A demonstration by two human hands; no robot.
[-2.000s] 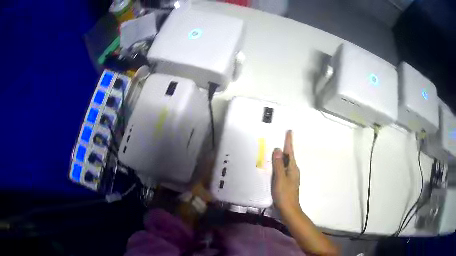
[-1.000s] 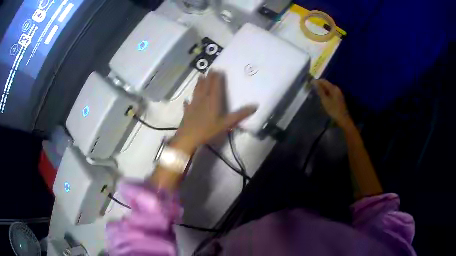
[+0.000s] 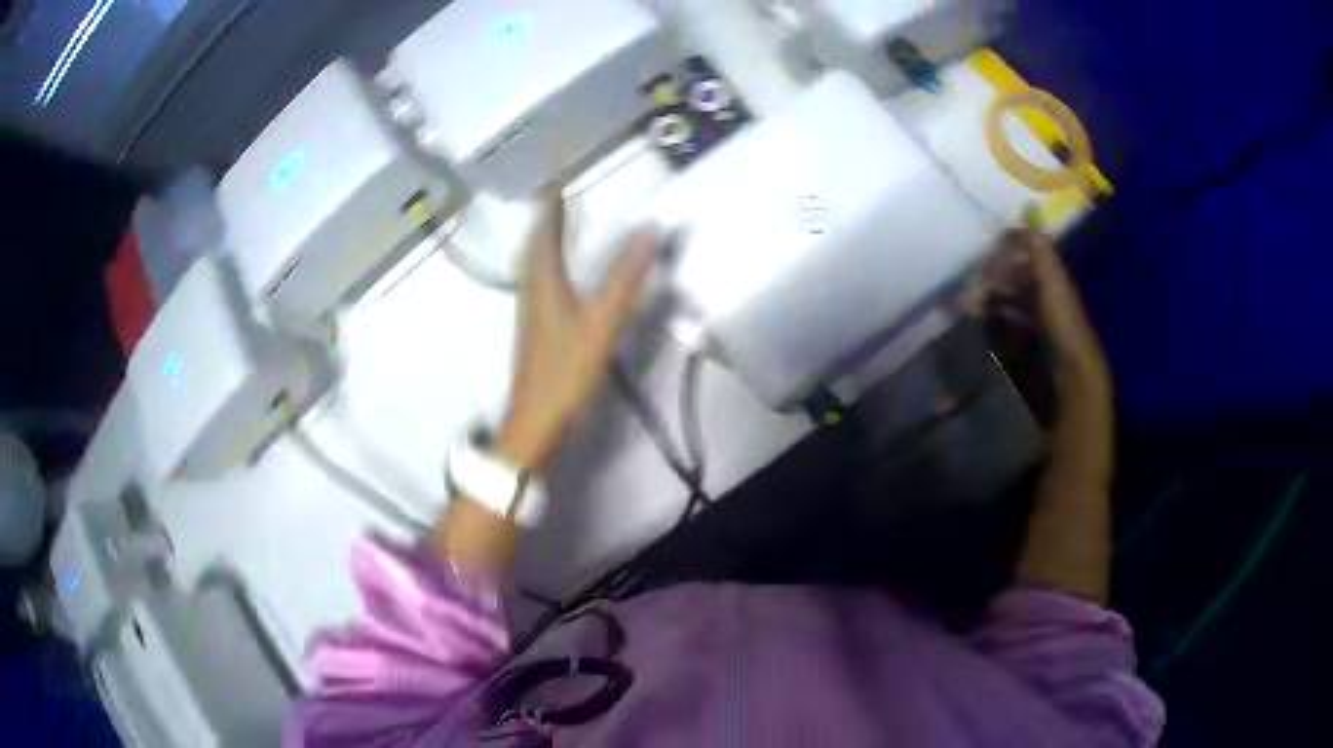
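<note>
A white rounded unit (image 3: pixel 833 234) with an unlit mark on its face lies nearest in front of me, with a dark plug (image 3: pixel 822 405) at its lower edge. My left hand (image 3: pixel 567 329) is open beside its left side, fingers spread, a white band on the wrist; contact with the unit is unclear. My right hand (image 3: pixel 1056 300) is at its right corner, fingers bent; blur hides whether they hold a plug or cable there. A dark pad with pale round marks (image 3: pixel 693 114) lies behind the unit's left edge.
Several white units with blue glowing marks (image 3: pixel 288 173) stand along the left and back, with thin cables (image 3: pixel 465 260) between them and the front edge. A yellow tape roll (image 3: pixel 1038 142) lies at the right table corner. A red box (image 3: pixel 129 292) is behind the bench.
The view has turned from the rows of units and blue-lit displays to the tape-roll corner. Since the last frame, my left hand has moved off the unit's face; my right hand stays at its right corner.
</note>
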